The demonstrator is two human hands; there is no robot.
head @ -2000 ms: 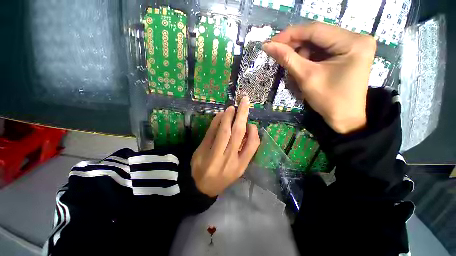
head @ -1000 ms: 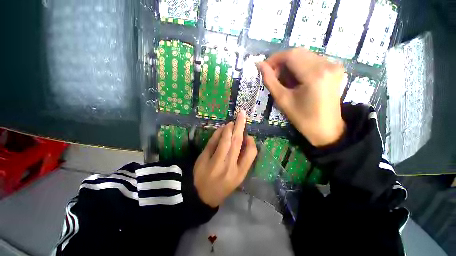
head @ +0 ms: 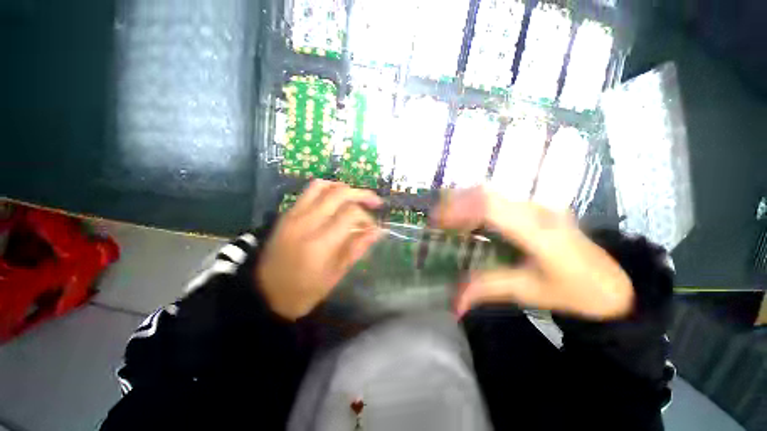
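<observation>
A clear tray (head: 272, 135) holds rows of boards. Two boards in the middle row, an uncovered green board (head: 309, 126) and its neighbour (head: 361, 151), show green. The covered board (head: 420, 139) beside them and those to its right look bright white. A hazy clear sheet (head: 399, 274) lies or hangs between my hands over the tray's near part. My left hand (head: 315, 244) is blurred, fingers curled at the sheet's left end; its grip is unclear. My right hand (head: 551, 261) is blurred at the sheet's right, thumb and fingers apart, with nothing visible in it.
A hazy translucent stack (head: 185, 84) lies left of the tray on the dark green bench top. A white-silver sheet stack (head: 652, 156) lies slanted to the right. A red plastic crate or stool (head: 50, 269) stands at the lower left, below the bench edge.
The third middle-row board, under my fingers before, now lies uncovered by my hands. Both hands have moved nearer my body and apart. My right hand has opened from its pinch.
</observation>
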